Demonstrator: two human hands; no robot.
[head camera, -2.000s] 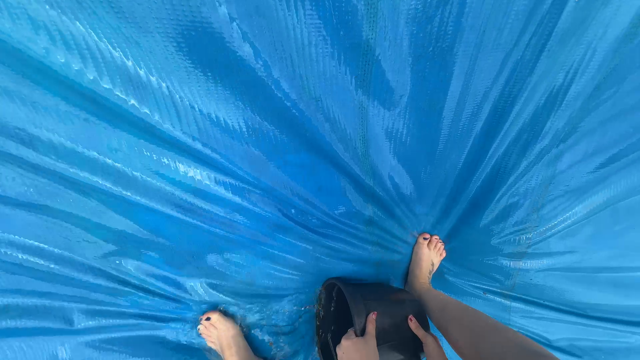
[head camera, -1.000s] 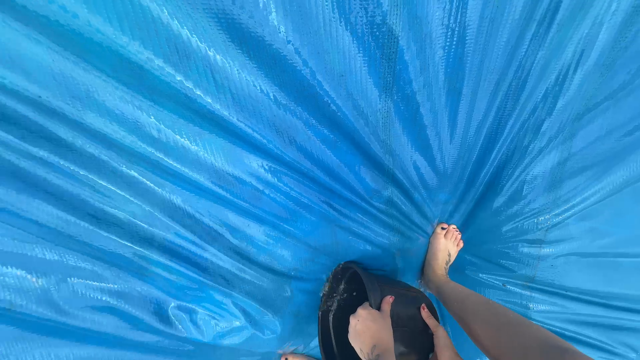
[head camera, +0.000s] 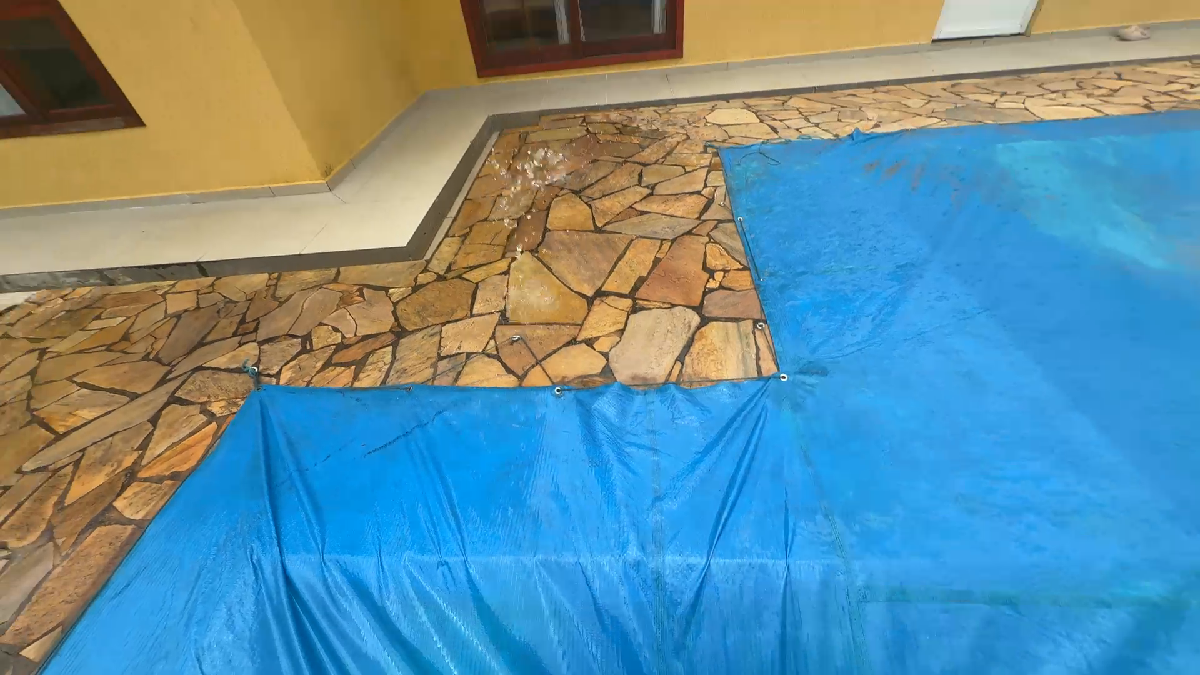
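Neither of my hands shows at this moment, and the black bucket is out of view too. A blue tarpaulin cover (head camera: 937, 422) spreads over the lower and right parts of the view, wet and creased, with an inner corner held near a metal eyelet (head camera: 784, 377). Splashing water (head camera: 534, 173) is in the air or landing over the irregular stone paving (head camera: 600, 262) beyond the cover. The stones around the splash look wet.
A pale tiled walkway (head camera: 366, 220) with a dark edge runs along a yellow wall (head camera: 281, 94). Red-framed windows (head camera: 577, 33) and the foot of a white door (head camera: 984, 17) are set in the wall. A cord knot (head camera: 251, 373) holds the cover's left corner.
The view has swung up from my feet to the paving and house. My hands, both feet and the black bucket, seen earlier on the blue cover, are out of view. Splashing water now shows over the stones.
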